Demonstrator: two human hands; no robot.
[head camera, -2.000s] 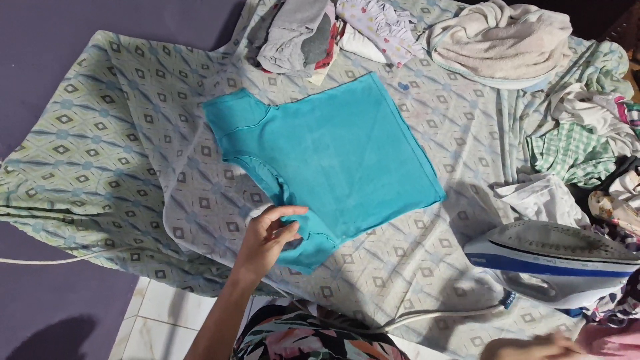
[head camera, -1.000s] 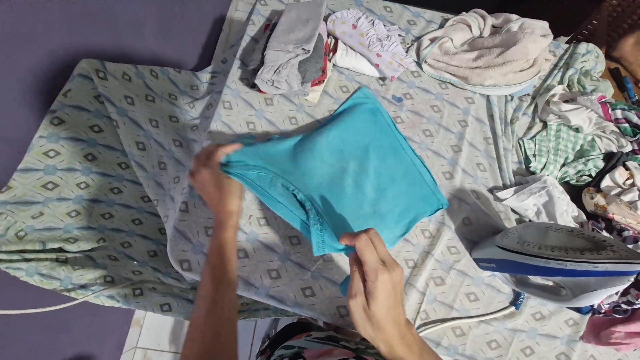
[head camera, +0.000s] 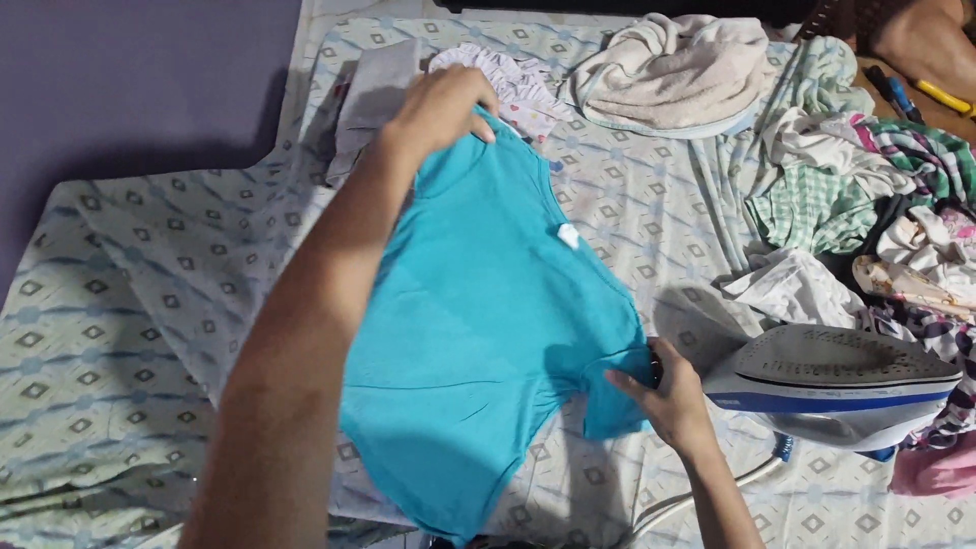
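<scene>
A teal short-sleeved garment is spread between my hands, over a patterned cloth. My left hand grips its upper corner near one sleeve, fingers closed on the fabric. At the lower right, my right hand pinches the other sleeve between thumb and fingers. A small white tag shows by the neckline. The garment's lower end hangs toward my body, at the bottom edge of the view. Just right of my right hand, a blue and white clothes iron lies with its soleplate facing up.
Folded grey clothes and a ruffled white garment lie beyond my left hand. A beige towel is at the back. Crumpled clothes pile up at the right. The iron's cord runs near my right forearm. Part of another person shows at the top right.
The teal garment lay folded flat two seconds ago; now it is opened out and held at both sleeves. My left hand has moved away from my body, and my right hand has moved right.
</scene>
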